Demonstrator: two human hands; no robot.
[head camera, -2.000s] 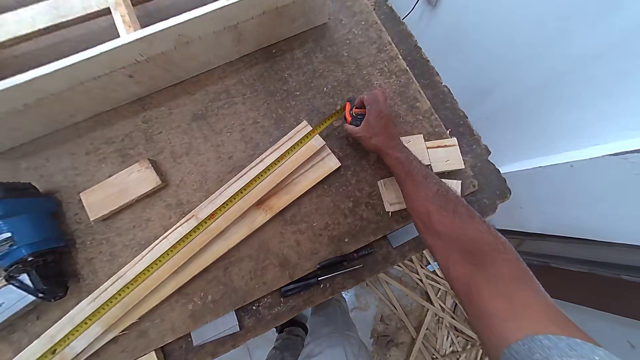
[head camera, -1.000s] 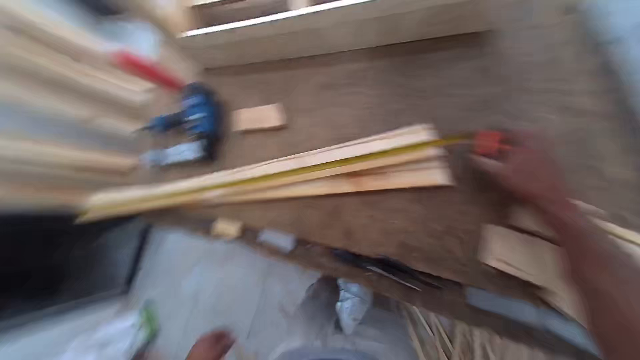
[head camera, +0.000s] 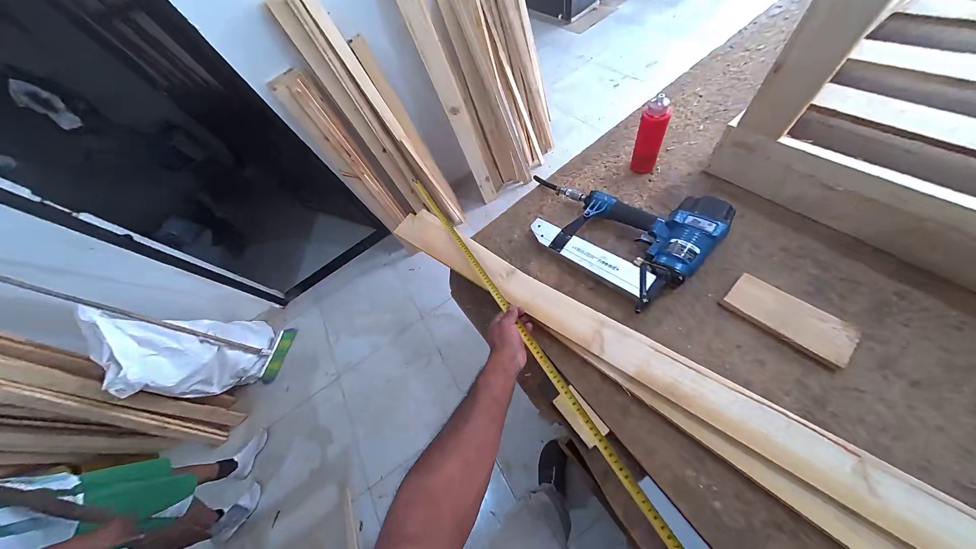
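Observation:
My left hand (head camera: 508, 335) holds the yellow blade of a tape measure (head camera: 557, 377) between thumb and fingers, at the edge of the long wooden boards (head camera: 602, 332). The blade runs from a free end beyond the boards' far tip down to the lower right, out of the frame. The boards lie on the brown worktable (head camera: 793, 427), their tips past its edge. A small wood block (head camera: 581, 415) lies under the blade. My right hand and the tape's case are out of view.
A blue pneumatic nailer (head camera: 690, 240), a red bottle (head camera: 651, 136) and a short board (head camera: 791, 320) are on the table, beside a slatted wooden frame (head camera: 839, 164). Boards (head camera: 465, 99) lean on the wall. A broom (head camera: 278, 354) and another person's legs (head camera: 206, 488) are at left.
The view has swung left to the boards' other end. My left hand now holds the tape blade; the right hand, at the tape case in the earlier frames, has left view.

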